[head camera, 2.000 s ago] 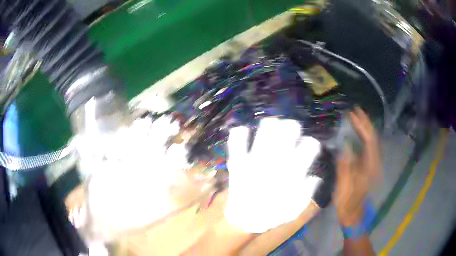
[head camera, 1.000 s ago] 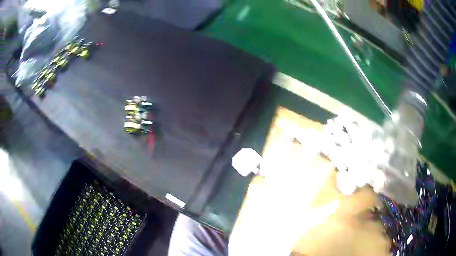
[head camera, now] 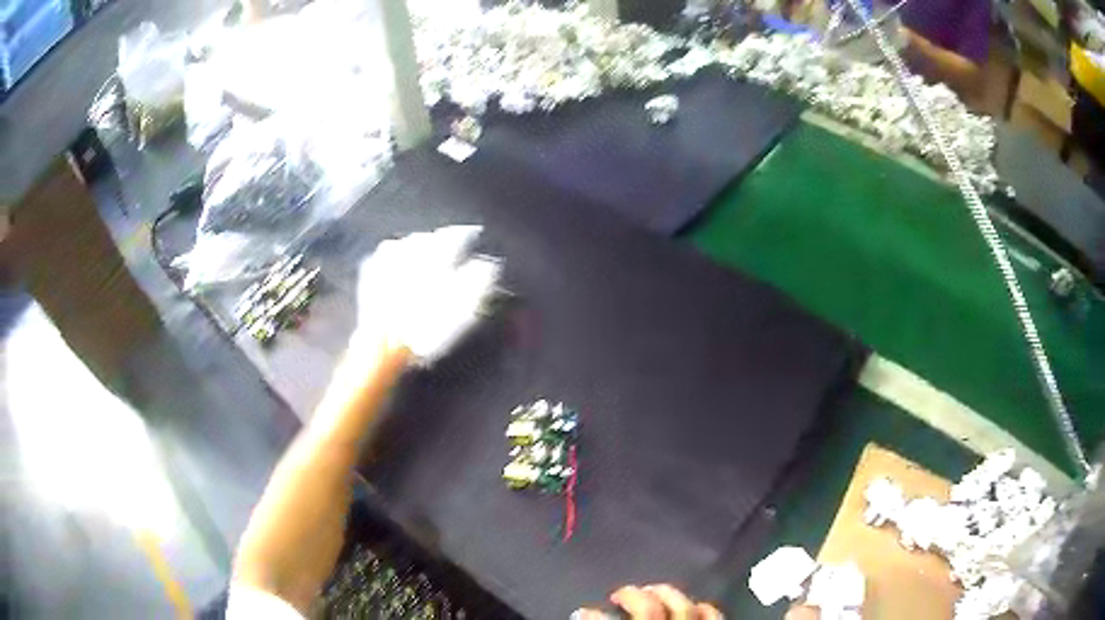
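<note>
My left hand (head camera: pixel 424 293), in a white glove, is over the black mat (head camera: pixel 691 400). A small blurred thing shows at its fingertips; I cannot tell whether it is gripped. A cluster of circuit boards (head camera: pixel 540 446) with yellow blocks and a red wire lies on the mat nearer me. More boards (head camera: pixel 279 297) lie at the mat's left edge. My right hand (head camera: pixel 654 602) is bare and mostly cut off by the bottom edge. Its fingers are curled; what they hold is hidden.
Clear plastic bags (head camera: pixel 261 170) are at the back left. White parts (head camera: pixel 545 55) are heaped along the back. A green conveyor (head camera: pixel 897 242) runs at the right. White housings (head camera: pixel 1000 515) lie on cardboard (head camera: pixel 872 533) at lower right. A person's arm (head camera: pixel 933 55) shows at the back.
The view has swung left to the mat and boards. My gloved left hand now reaches over the mat. The cardboard has shifted to the lower right, and the bags and heaped white parts show more fully.
</note>
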